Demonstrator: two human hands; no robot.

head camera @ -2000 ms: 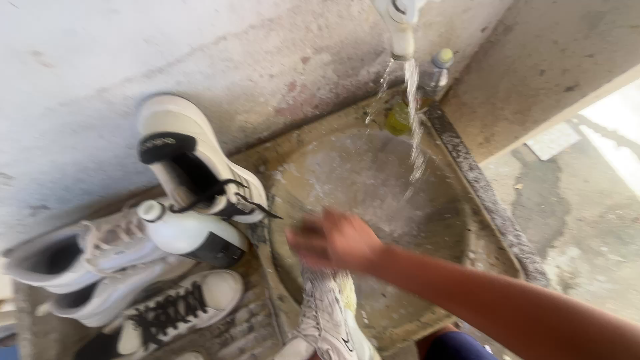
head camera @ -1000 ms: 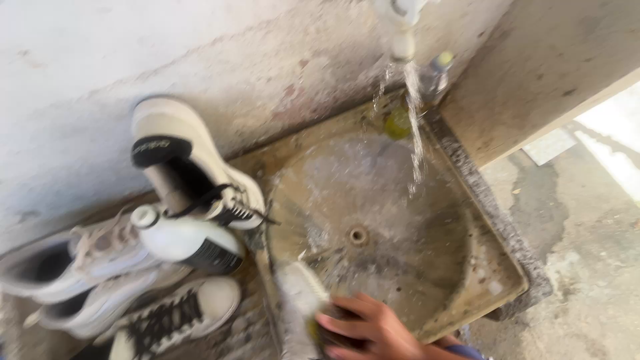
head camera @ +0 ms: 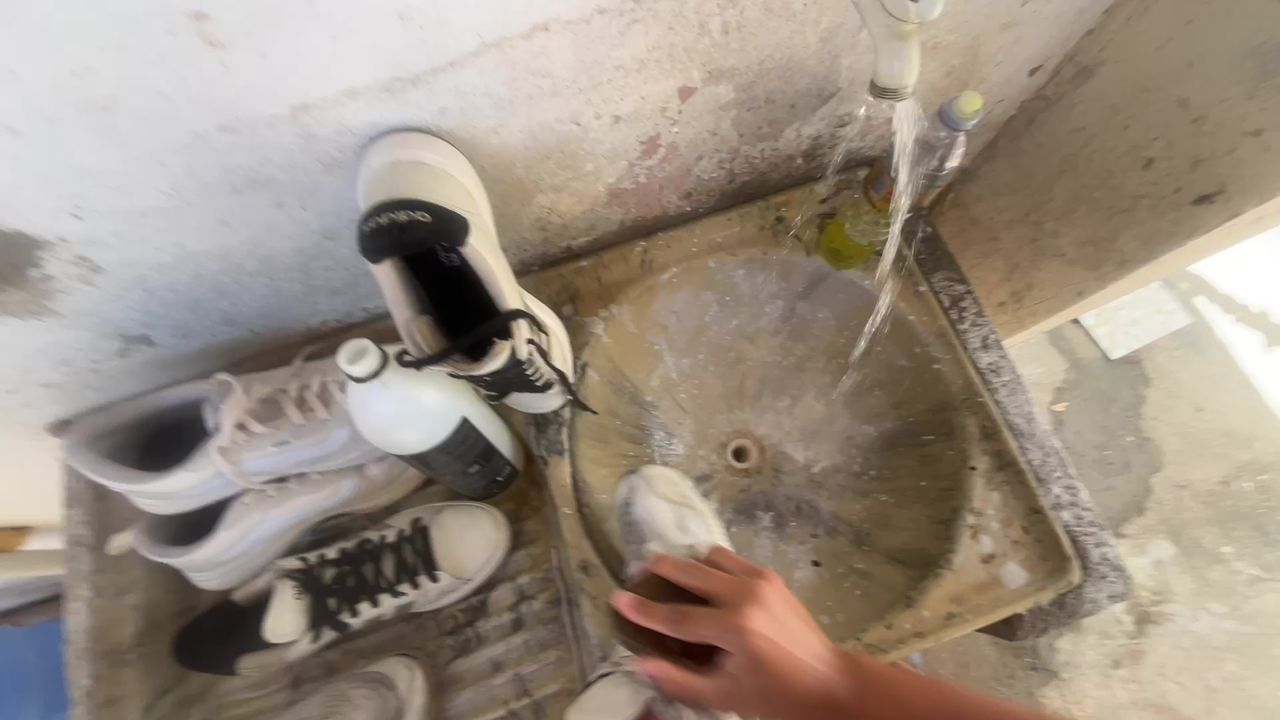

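Observation:
My right hand [head camera: 740, 620] is closed around a dark brown object, probably a scrubbing brush, pressed on a wet white shoe [head camera: 668, 512] at the left edge of the sink bowl. Only the shoe's toe and a part near the bottom edge show; my hand covers the middle. Water runs from a white tap [head camera: 893, 60] into the round basin [head camera: 820, 470], whose drain hole lies in view. My left hand is out of view.
Left of the basin stand a white bottle [head camera: 420, 415], a white shoe with a black tongue [head camera: 430, 230] against the wall, grey-white shoes [head camera: 270, 430] and a black-laced sneaker [head camera: 390, 565]. Behind the running water is a bottle with yellow-green liquid [head camera: 852, 232]. A granite edge [head camera: 1010, 400] bounds the right.
Two seconds ago my hand was higher, with the wrist over the basin; it has since come down toward the bottom edge. The shoe's toe now shows in front of the fingers.

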